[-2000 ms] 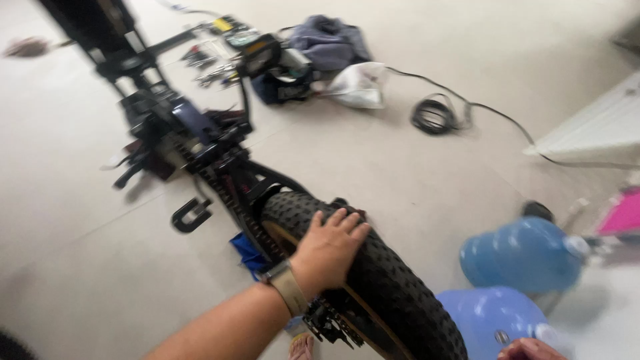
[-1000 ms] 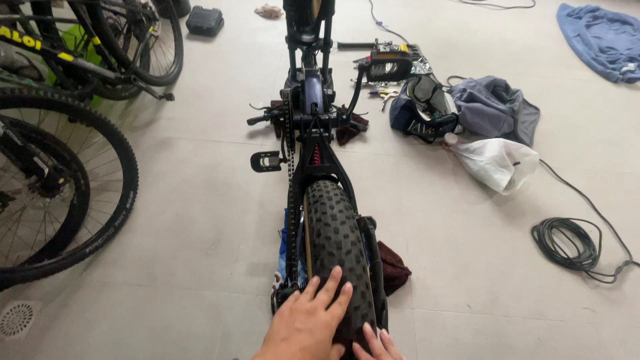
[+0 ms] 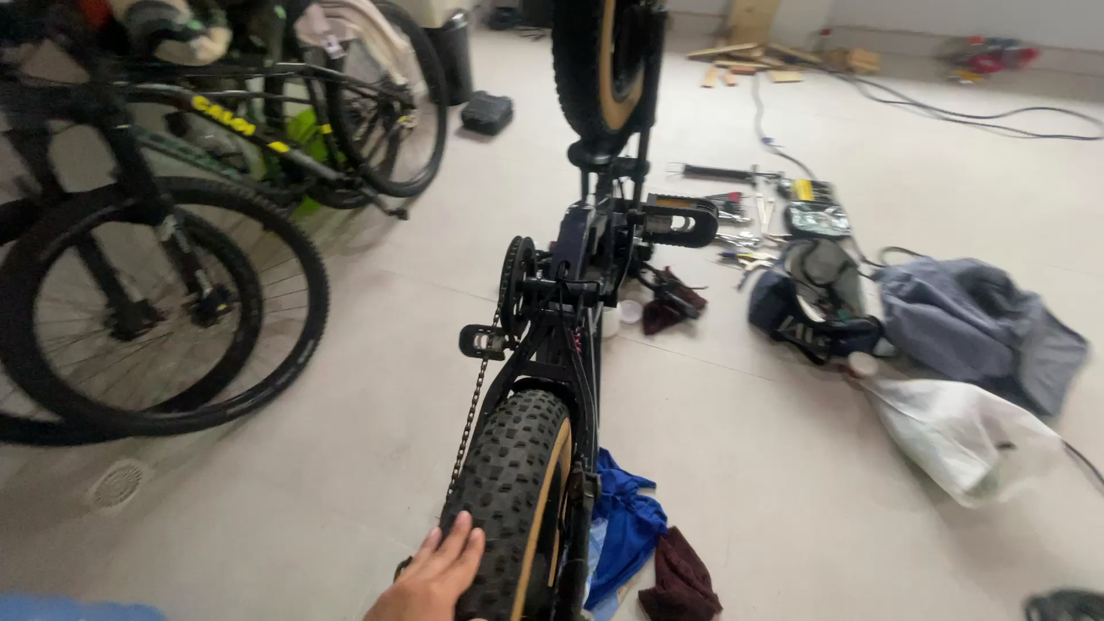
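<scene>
A black bicycle stands upside down, its knobby fat rear tire [image 3: 509, 470] with a tan sidewall nearest to me. My left hand [image 3: 437, 573] rests on the left side of this tread, fingers extended and touching the rubber, not gripping. My right hand is out of view. The bicycle chain [image 3: 471, 420] runs along the left of the frame to the chainring [image 3: 517, 285]. One pedal [image 3: 483, 341] sticks out to the left, the other pedal [image 3: 680, 220] to the right. Beyond them rises the front wheel [image 3: 601, 69].
Other bicycles stand at left, one wheel [image 3: 317, 345] closest. A blue cloth [image 3: 625, 517] and a dark red cloth [image 3: 679, 576] lie right of the rear wheel. Farther right are hand tools [image 3: 749, 257], a bag [image 3: 811, 302], a grey garment [image 3: 975, 319] and a white plastic bag [image 3: 966, 435].
The right hand, at the tire's right edge one second ago, has left the view. The left hand remains on the tire. The view has swung considerably.
</scene>
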